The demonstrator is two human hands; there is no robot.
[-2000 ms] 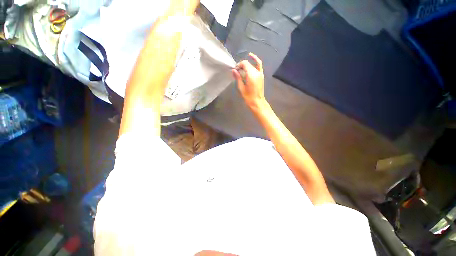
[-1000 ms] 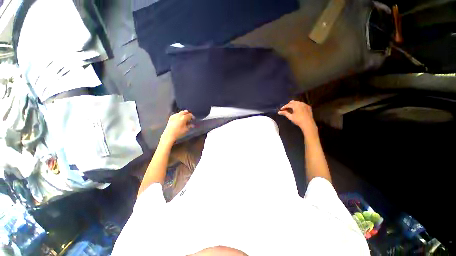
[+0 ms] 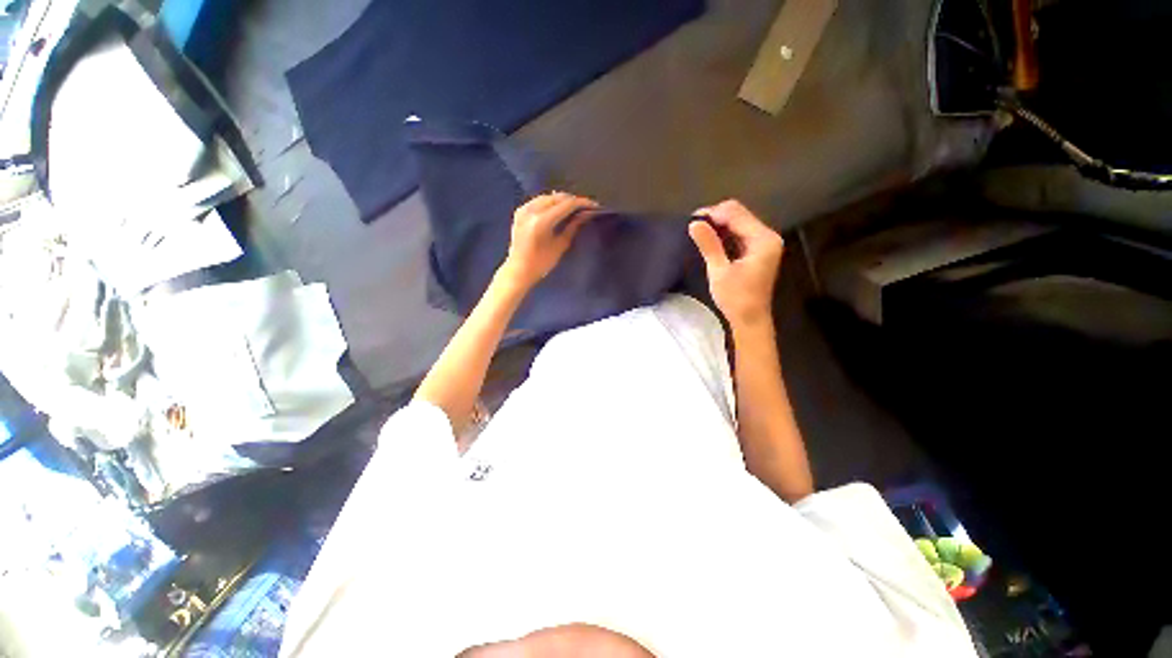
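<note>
A small dark cloth piece (image 3: 617,273) hangs between my two hands in front of my body, its left part lying on the table cover. My left hand (image 3: 546,234) pinches its upper edge near the middle. My right hand (image 3: 743,257) pinches its upper right corner, thumb and fingers together. A larger navy garment panel (image 3: 469,64) lies flat just beyond it. The lower edge of the held cloth is partly hidden against my white shirt.
A tan cardboard template (image 3: 787,58) lies on the grey-brown table cover (image 3: 643,135). Light cut pieces (image 3: 264,354) are heaped at the left. An orange handle (image 3: 1024,45) and a hose are at the upper right. Blue things show at the lower left.
Both hands have moved up and away from my body. My left hand has also moved right, closer to my right hand. The dark cloth, flat before, is now lifted and bunched.
</note>
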